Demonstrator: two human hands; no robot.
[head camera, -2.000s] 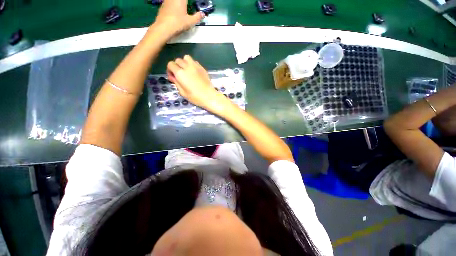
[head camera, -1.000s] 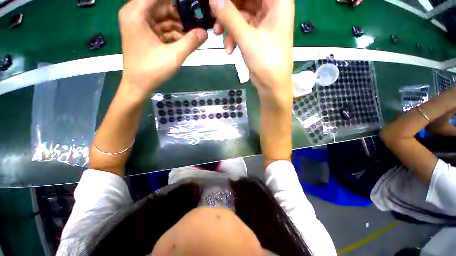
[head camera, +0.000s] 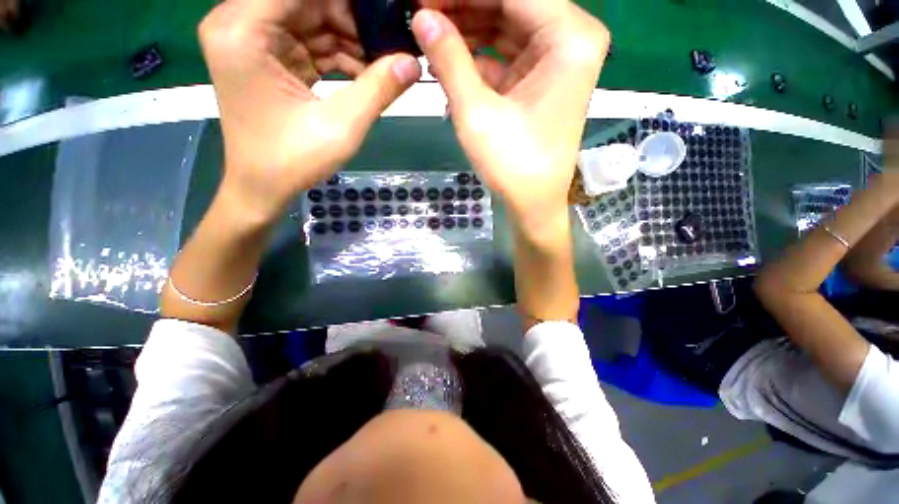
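A black unit (head camera: 384, 28) is held between my two hands at the top edge of the picture, above the belt's white edge. My left hand (head camera: 286, 94) grips its left side, with the thumb at its lower edge. My right hand (head camera: 522, 98) is on its right side, with the thumb tip against its face. The fingertips behind the unit are partly hidden, and the unit's top is cut off. The pad sheet (head camera: 394, 258) lies flat below my hands, with rows of black round pads (head camera: 389, 210) in its upper part and a glossy bare lower part.
The green conveyor belt (head camera: 656, 74) carries dark units beyond its white edge. A clear plastic bag (head camera: 118, 207) with pale bits lies left. Larger pad sheets (head camera: 725, 187) lie right with a unit (head camera: 687, 229) on top, beside a white bottle (head camera: 609, 167) and round lid (head camera: 661, 155). A coworker's arm (head camera: 813, 285) is far right.
My left hand has brought a unit back from the belt and my right hand has left the pad sheet to join it. Since a second ago, the unit has turned in my hands.
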